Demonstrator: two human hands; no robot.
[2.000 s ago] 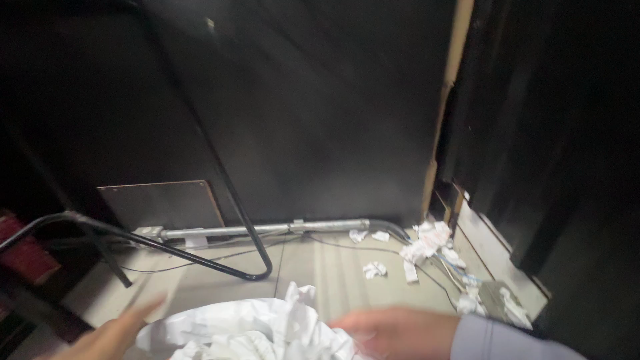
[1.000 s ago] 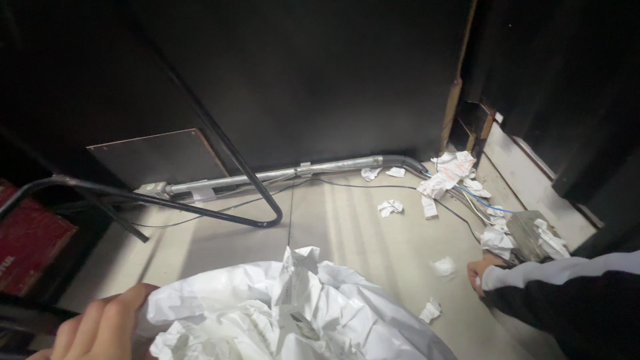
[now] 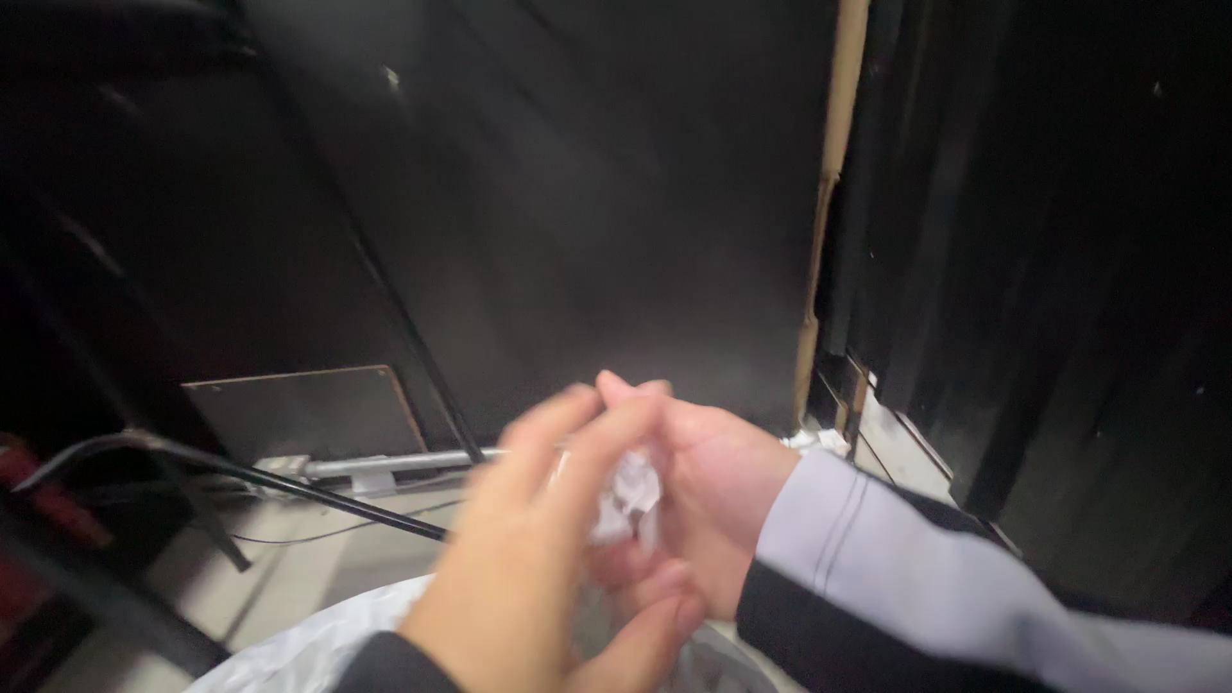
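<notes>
Both hands meet in the middle of the view, above a white plastic bag (image 3: 313, 640) whose rim shows at the bottom. Between the palms is a crumpled piece of white paper (image 3: 630, 496). My left hand (image 3: 539, 539) is blurred and cups the paper from the left, thumb low. My right hand (image 3: 707, 472) curls around it from the right, its sleeve grey and black. The hands hide much of the bag's opening. More crumpled paper (image 3: 816, 439) lies in the corner beyond my right wrist.
A black metal tube frame (image 3: 337, 502) stands at the left, over the tiled floor. Behind it a metal conduit pipe (image 3: 404, 464) and a thin cable run along the black panel (image 3: 597, 231). A dark wall (image 3: 1078, 241) rises close at the right.
My right hand was down at the floor by the paper scraps a second ago; now it is up against my left hand with crumpled paper between them. My left hand has left the bag's rim.
</notes>
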